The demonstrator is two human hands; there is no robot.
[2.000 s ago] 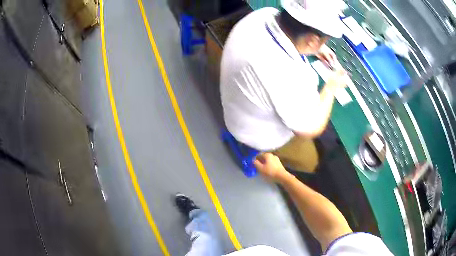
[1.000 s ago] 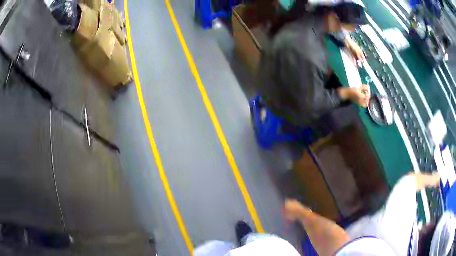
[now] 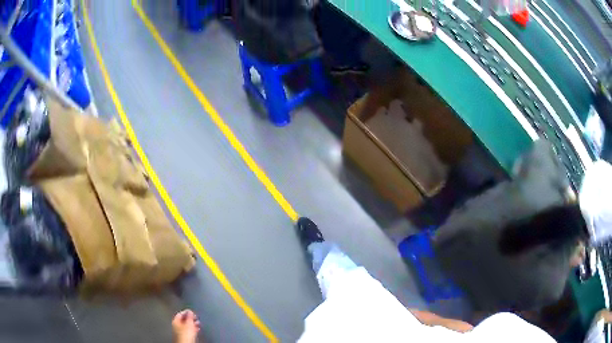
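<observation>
My left hand [image 3: 186,326] is small at the bottom edge, left of centre, its fingers curled in and nothing visible in it. Part of my right forearm shows beside my white top at the bottom; the right hand is hidden. The nearest things ahead are an open brown cardboard box [image 3: 389,157] on the floor beside the bench and the green bench edge [image 3: 463,94]. A round shiny dish [image 3: 412,25] with pale things in it sits on the bench. Small dark parts [image 3: 484,59] lie in rows along the line.
A grey aisle floor [image 3: 221,194] runs between yellow lines. Large brown cardboard [image 3: 114,201] and blue shelving or crates [image 3: 67,60] are at left. Blue stools [image 3: 278,84] stand by the line. A person in dark clothing [image 3: 510,234] sits at right; another seated person is cut off at the top.
The view has moved along the aisle. The brown cardboard is nearer at left, and the seated people have shifted in view. My left hand has come into view; my right hand has gone out of sight.
</observation>
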